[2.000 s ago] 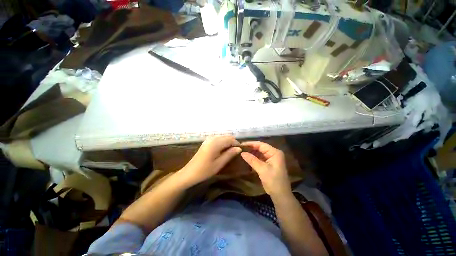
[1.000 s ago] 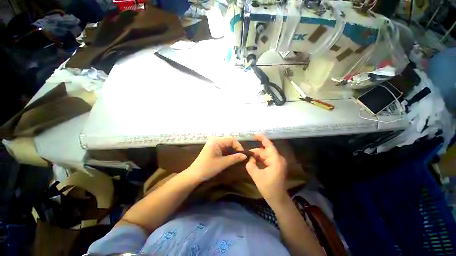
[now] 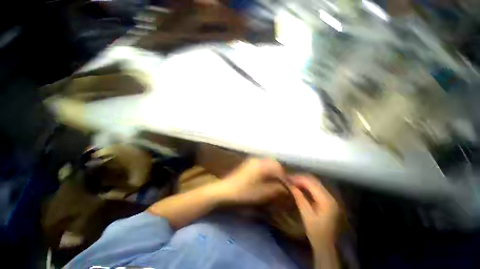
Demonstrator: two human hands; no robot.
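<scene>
The view is strongly blurred. My left hand [image 3: 258, 179] and my right hand [image 3: 318, 209] are close together just below the table's front edge. Their fingertips pinch a small dark brown edge of cloth [image 3: 287, 185] between them; its shape is too blurred to tell. Brown cloth [image 3: 218, 160] lies over my lap under the hands, partly hidden by them and the forearms.
The white table [image 3: 200, 105] bears a long thin dark strip or tool [image 3: 239, 68], black-handled scissors [image 3: 334, 113] and a thin tool [image 3: 364, 123]. The sewing machine [image 3: 368, 68] is smeared at the right. Brown cloth lies at the far side [image 3: 200, 23] and left [image 3: 105, 85].
The view has swung and tilted, so the table slants down to the right and everything is blurred. The hands remain together; the right fingers are now bent close against the left.
</scene>
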